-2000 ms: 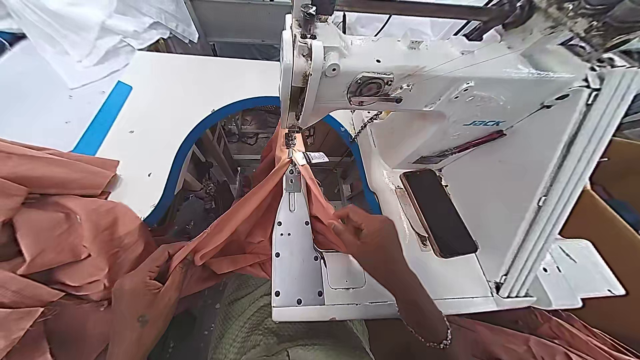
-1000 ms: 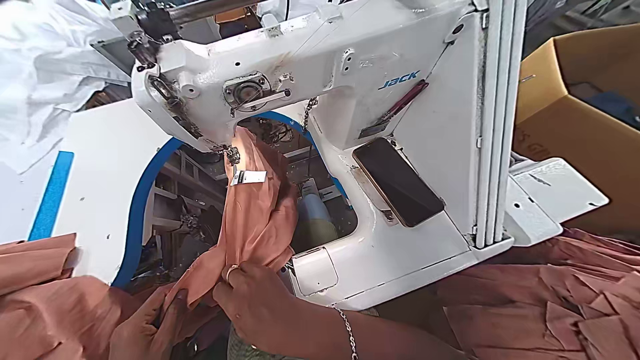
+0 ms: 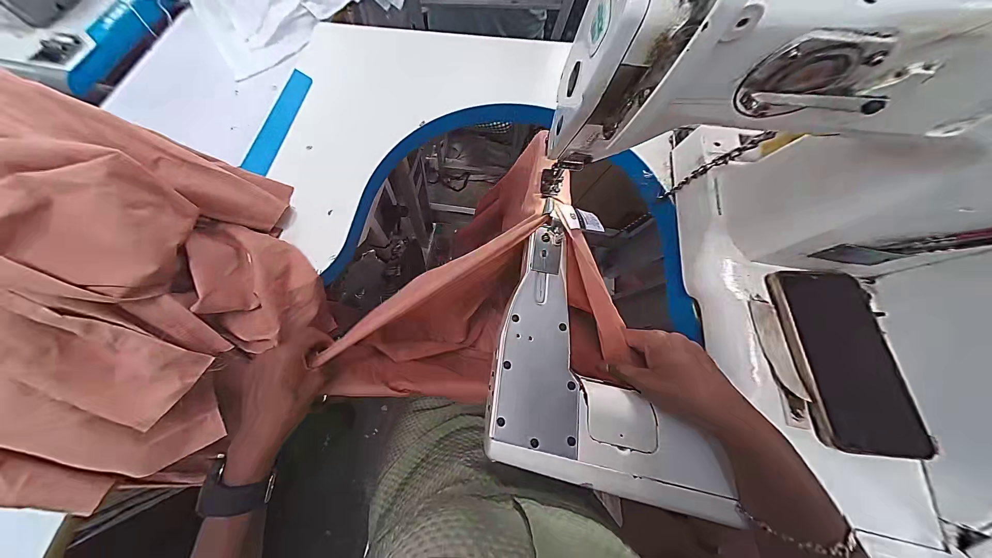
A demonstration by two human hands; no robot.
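Observation:
Salmon-coloured fabric (image 3: 434, 310) runs over the narrow metal arm bed (image 3: 539, 356) of a white industrial sewing machine (image 3: 821, 70), its far part under the needle and presser foot area (image 3: 552, 182). On the left of the bed, my left hand (image 3: 291, 372) grips one edge of the cloth, which is drawn taut toward the needle. My right hand (image 3: 659, 368) pinches the other edge right of the bed. A small white label (image 3: 587, 220) with writing lies on the cloth beside the foot. The needle tip itself is too small to make out.
A large heap of the same fabric (image 3: 101, 256) covers the table's left side. Blue edging (image 3: 465, 116) borders the white table's curved cutout. A smartphone (image 3: 852, 364) lies on the machine base at right. White cloth (image 3: 260, 31) lies at the back left.
My hands, close together on the cloth in front of the machine a second ago, are now apart on both sides of the arm bed. The cloth is now spread across it. The view has shifted.

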